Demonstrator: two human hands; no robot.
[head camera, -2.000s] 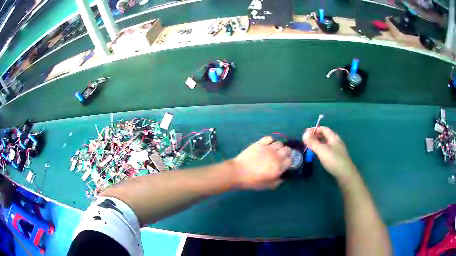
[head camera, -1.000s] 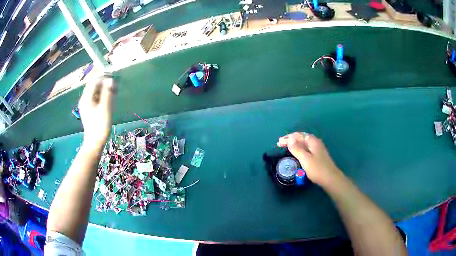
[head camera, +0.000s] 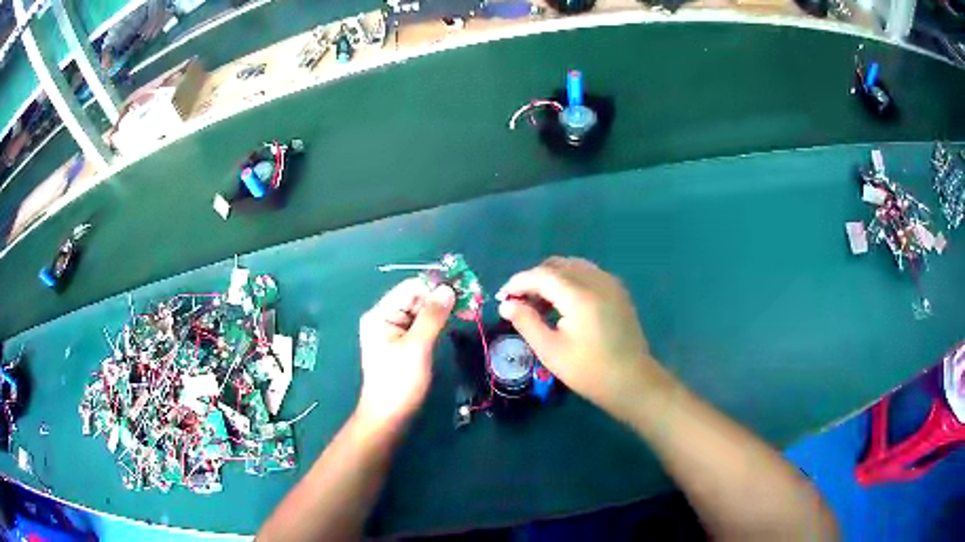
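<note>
My left hand (head camera: 400, 339) pinches a small green circuit board (head camera: 457, 284) above the bench, with a thin pale wire sticking out to the left. A red wire hangs down from the board. My right hand (head camera: 571, 323) is just right of the board, its fingertips pinching a small wire end, mostly hidden by the fingers. Below and between my hands a black speaker unit (head camera: 512, 363) with a round silver-grey magnet rests on the bench. A blue battery (head camera: 543, 383) stands at its right side, partly under my right hand.
A tangled board pile (head camera: 201, 392) lies at the left, a smaller heap (head camera: 895, 220) at the right. Beyond the bench, the dark green conveyor belt (head camera: 423, 159) carries several spaced black units with blue batteries. A red stool (head camera: 918, 429) stands at the lower right.
My left hand has come back from over the belt at the left and now holds a board beside my right hand. The view has shifted, so the bench and belt items appear further left.
</note>
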